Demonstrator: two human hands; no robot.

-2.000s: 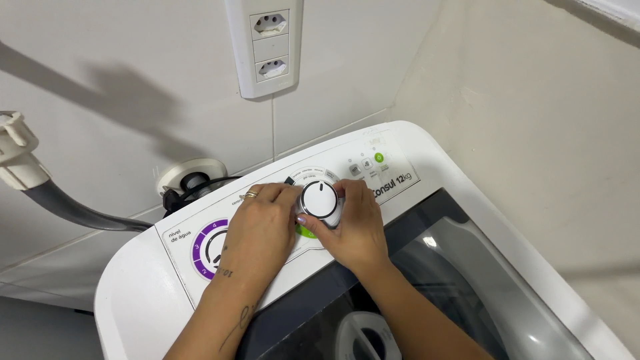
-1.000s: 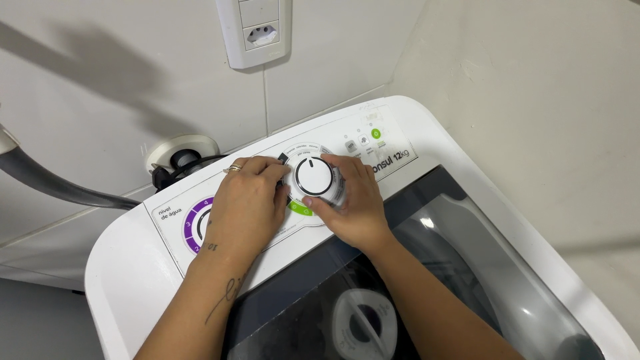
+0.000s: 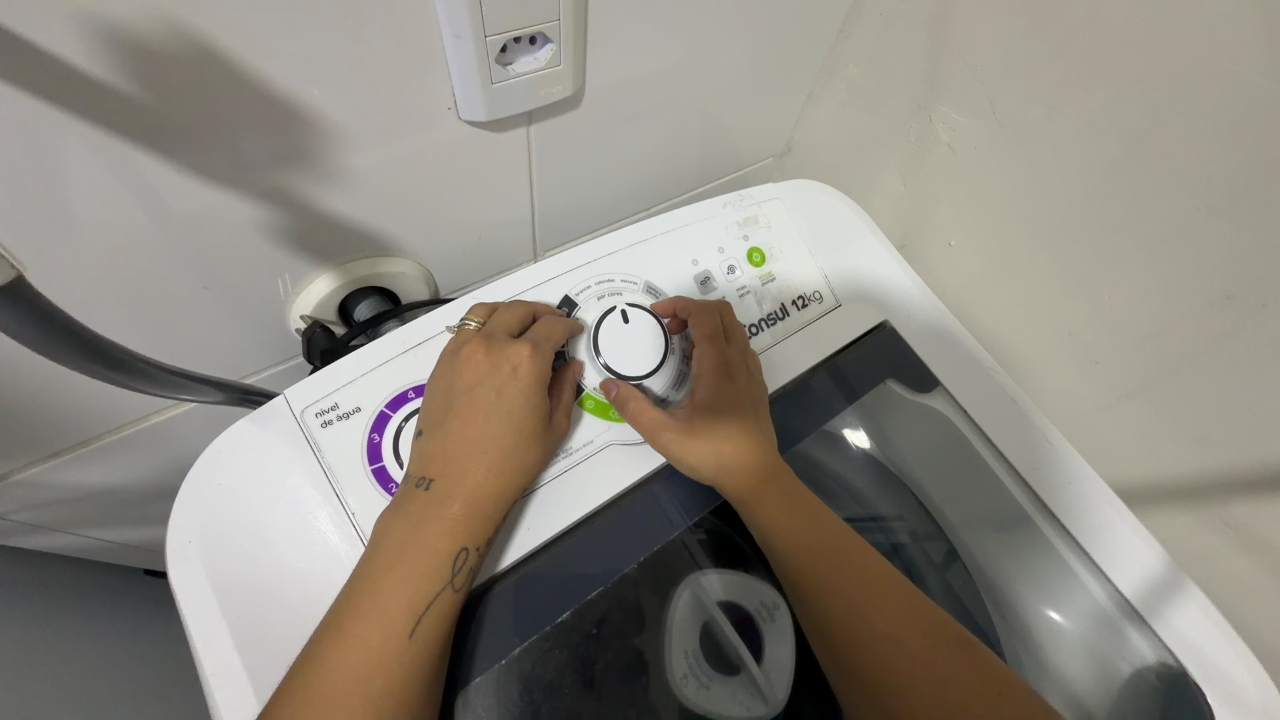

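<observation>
A white round program knob (image 3: 631, 341) with a black ring stands on the control panel of a white Consul top-loading washing machine (image 3: 240, 490). My right hand (image 3: 705, 395) has its thumb and fingers around the knob's right and lower side. At the knob's left is my left hand (image 3: 505, 390), fingers curled, with rings on one finger; whether its fingertips touch the knob cannot be told. It partly covers the purple-ringed water level dial (image 3: 384, 440). The knob's black mark points up, slightly left.
The dark see-through lid (image 3: 590, 590) is down, with a round white part (image 3: 730, 645) beneath it. A grey hose (image 3: 120, 355) and a drain fitting (image 3: 365, 290) lie behind the machine at left. A wall socket (image 3: 525, 52) is above; a green button (image 3: 756, 257) sits at the panel's right.
My left hand's fingers have drawn back from the knob's left side since two seconds ago. My right hand stays around its right side. The view has shifted slightly.
</observation>
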